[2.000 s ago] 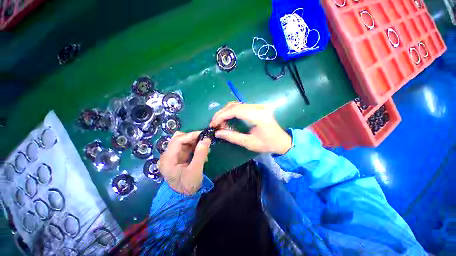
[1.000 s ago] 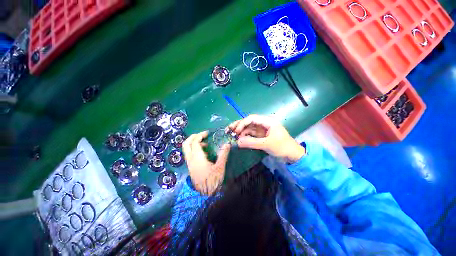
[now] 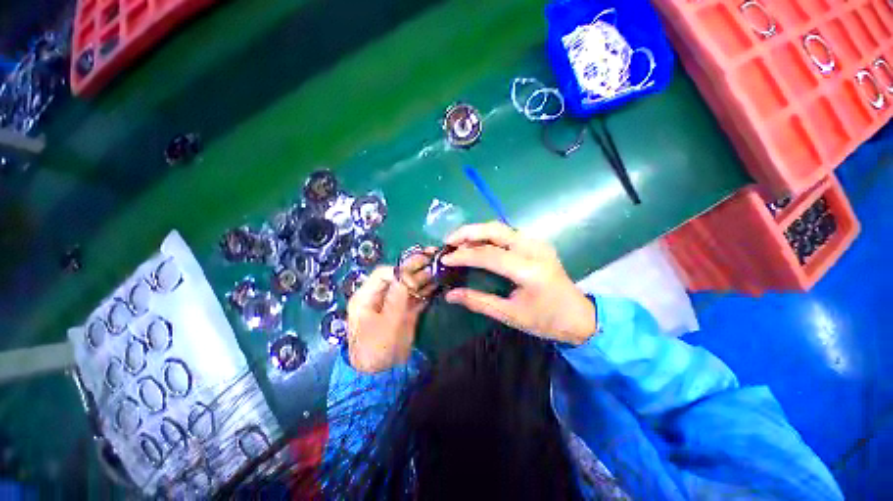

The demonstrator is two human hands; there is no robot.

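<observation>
My left hand (image 3: 384,318) holds a thin metal ring (image 3: 416,271) upright between thumb and fingers. My right hand (image 3: 524,284) holds a small dark round unit (image 3: 440,266) by its fingertips, right beside the ring; whether the two touch is unclear. Left of my hands lies a loose pile of round dark-and-silver units (image 3: 315,233) with shiny clear film among them. One more unit (image 3: 462,125) lies apart, above my right hand. A blue stick (image 3: 487,194) lies just beyond my right fingers.
White sheet (image 3: 211,357) with rows of rings at left. Blue box (image 3: 657,82) of white gaskets at upper right, with loose gaskets (image 3: 538,100), a black ring (image 3: 564,150) and black tweezers (image 3: 615,162) beside it. Coral tray (image 3: 749,117) at right over a coral bin (image 3: 754,235); another coral tray (image 3: 137,34) at upper left.
The ring and the dark unit, seen together as one dark piece two seconds ago, now show side by side in my hands. My fingers have shifted; the whole view has also shifted.
</observation>
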